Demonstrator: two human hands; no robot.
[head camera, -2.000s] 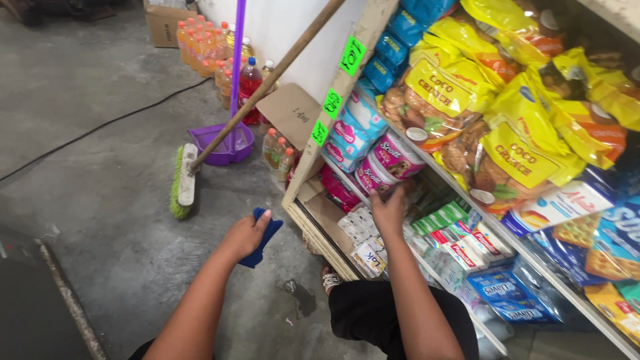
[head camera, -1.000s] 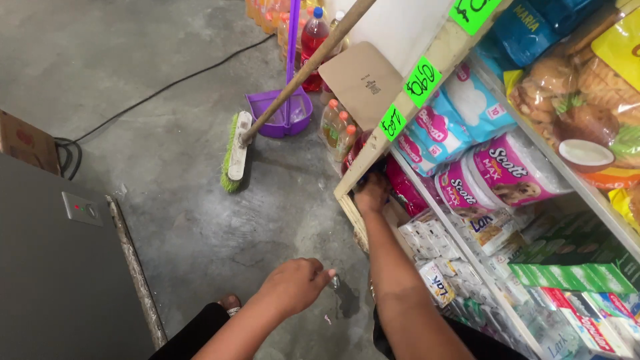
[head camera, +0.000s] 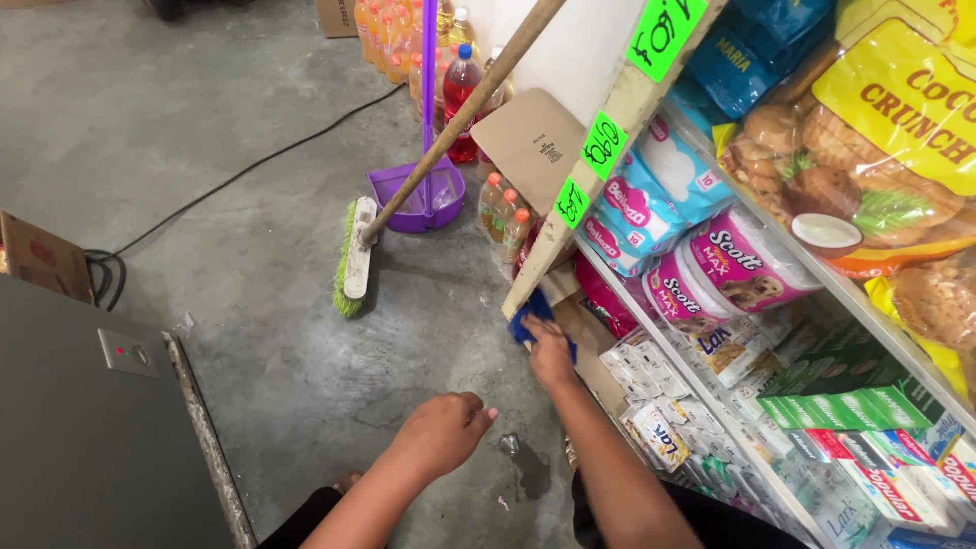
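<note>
My right hand (head camera: 550, 352) presses a blue cloth (head camera: 537, 314) onto the bottom board of the wooden shelf (head camera: 602, 374), beside the foot of its upright post (head camera: 526, 286). The fingers lie over the cloth, and part of it is hidden behind the post and hand. Over the concrete floor hangs my left hand (head camera: 450, 431), empty, its fingers loosely curled and the thumb apart. Just right of that hand, a small shiny object (head camera: 508, 442) lies by a wet dark patch (head camera: 531, 471). Bars of soap (head camera: 657, 435) stand in rows on the bottom shelf, next to my right forearm.
A broom (head camera: 358, 248) with green bristles stands ahead, its wooden handle slanting past a purple dustpan (head camera: 419, 194). Small bottles (head camera: 503, 210) and a cardboard piece (head camera: 534, 145) sit behind the post. Shelves at right hold toilet paper packs (head camera: 747, 259). A grey cabinet (head camera: 84, 427) is at left.
The blue cloth was in my left hand two seconds ago; now it is under my right hand. That hand has moved from the toilet paper packs down to the shelf's bottom front corner.
</note>
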